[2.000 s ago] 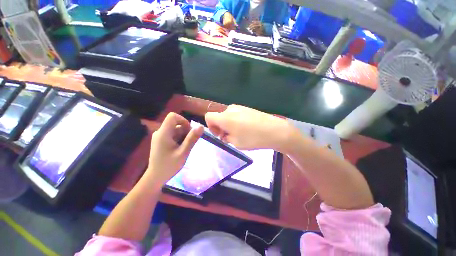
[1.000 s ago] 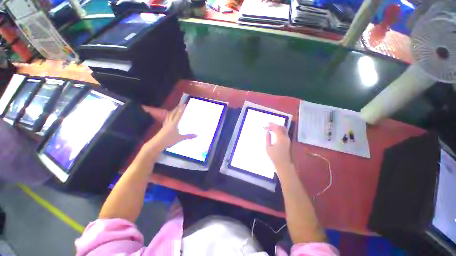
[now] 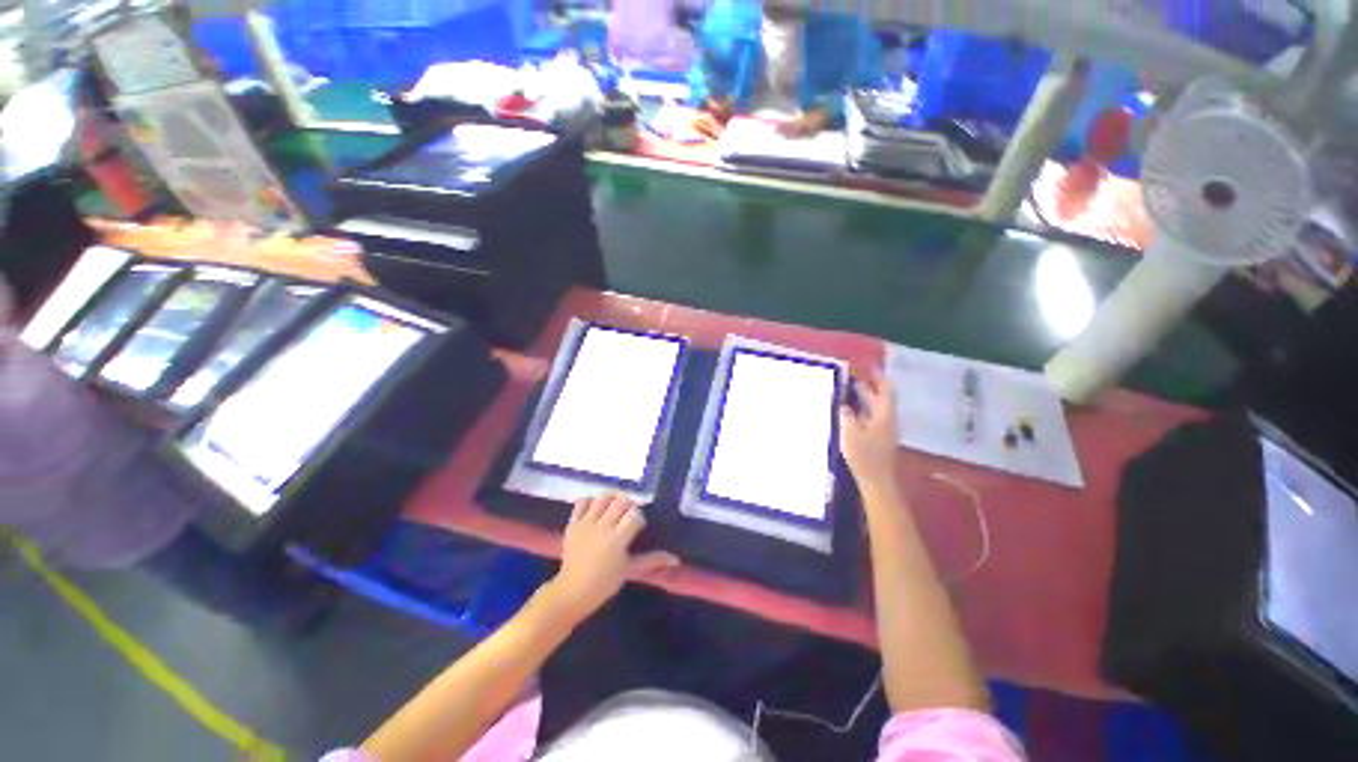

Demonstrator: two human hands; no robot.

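Observation:
Two tablets lie side by side in black foam trays on the reddish-brown bench, each on a pale liner. The left tablet [image 3: 611, 405] and the right tablet [image 3: 772, 433] both show plain white screens with thin dark edges. My left hand [image 3: 603, 543] rests at the near edge of the left tablet's liner and tray, fingers bent, holding nothing visible. My right hand [image 3: 870, 423] is at the upper right edge of the right tablet. A small dark thing shows at its fingertips; I cannot tell if it is held.
A paper sheet [image 3: 983, 410] with small dark items and a thin white cable [image 3: 980, 521] lie right. A fan [image 3: 1224, 186] stands beyond. Tray stacks with tablets stand left [image 3: 358, 432], back left [image 3: 492, 246] and right [image 3: 1191, 551]. A person sits across the green belt [image 3: 804, 253].
The earlier lifted, colourful tablet now lies flat with a white screen. Since one second ago, my left hand moved down to the near tray edge and my right hand moved to the right tablet's side edge.

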